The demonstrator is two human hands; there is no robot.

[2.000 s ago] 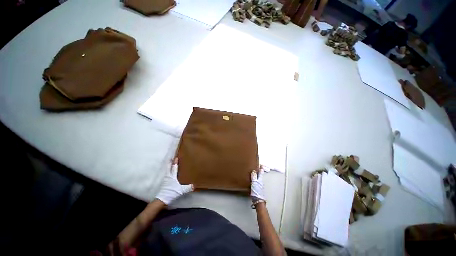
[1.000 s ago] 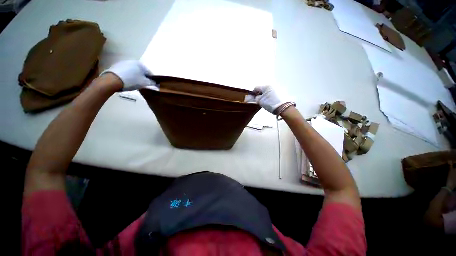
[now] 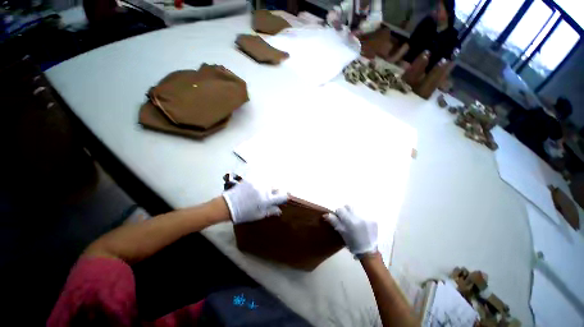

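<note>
A brown handbag (image 3: 288, 237) is at the table's near edge, in front of my apron, its top edge pressed nearly closed. My left hand (image 3: 253, 201), in a white glove, holds the bag's top edge at the left. My right hand (image 3: 354, 230), also gloved, grips the top edge at the right. A small dark object (image 3: 231, 180) shows beside my left hand; I cannot tell what it is. The inside of the bag is hidden. Large white sheets (image 3: 333, 147) lie just beyond the bag.
Limp brown bags (image 3: 198, 101) are piled at the left. White cards (image 3: 448, 305) and khaki straps (image 3: 477, 281) lie at the lower right. More strap bundles (image 3: 374, 76) and bags (image 3: 261, 49) are farther back. People (image 3: 435, 32) are at the far side.
The bag, held wide open a second ago, now has its top edge drawn together. My hands are closer to each other. The view has turned, showing more of the room's far side.
</note>
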